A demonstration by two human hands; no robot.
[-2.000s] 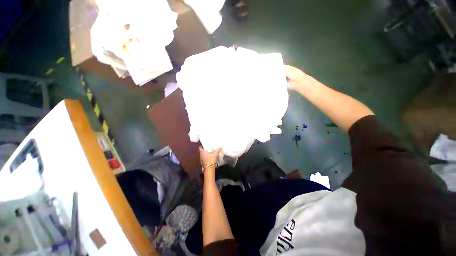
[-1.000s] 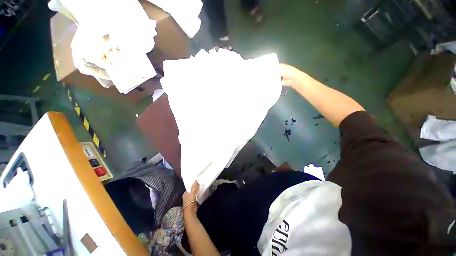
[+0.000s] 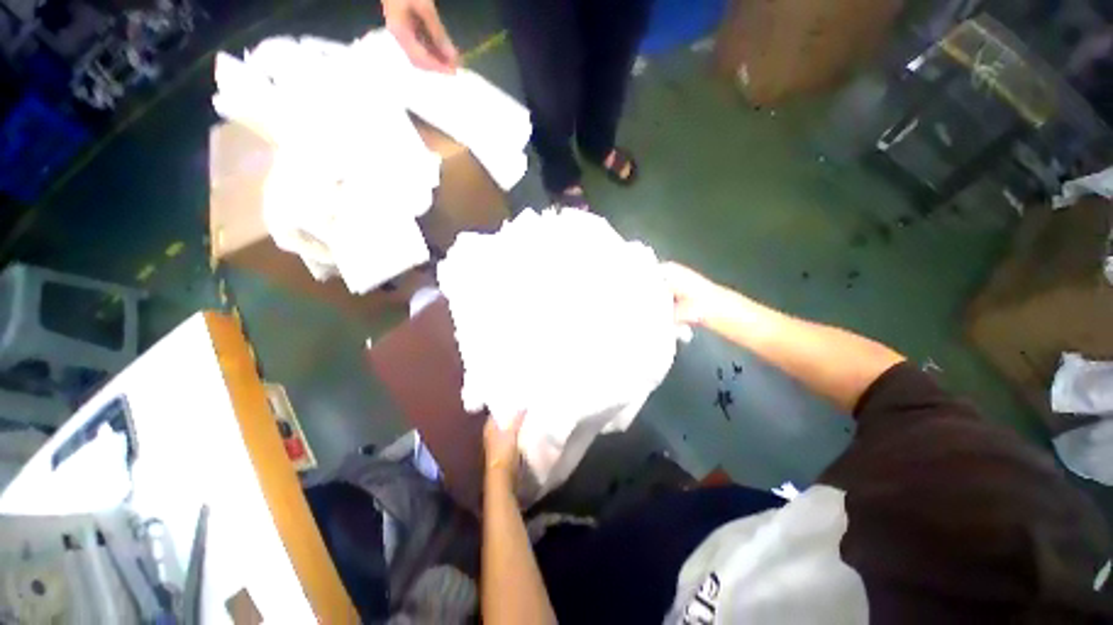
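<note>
A white bundle of cut pieces [image 3: 555,324] with ragged edges is held up in front of me; it glares, so its layers are hard to tell apart. My left hand [image 3: 503,442] grips its lower left edge. My right hand [image 3: 686,297] grips its right edge, with the arm stretched out. The fingers of both hands are partly hidden by the cloth.
A cardboard box [image 3: 244,202] with a white cloth heap [image 3: 354,159] stands ahead on the left. Another person's hand [image 3: 421,34] is over it, their legs beside it. The sewing table [image 3: 262,452] is at lower left. Another brown box [image 3: 1050,293] is at right.
The bundle hung in a long taper a second ago and is now bunched rounder. My left hand has moved up. The other person's hand has appeared at the cloth on the box.
</note>
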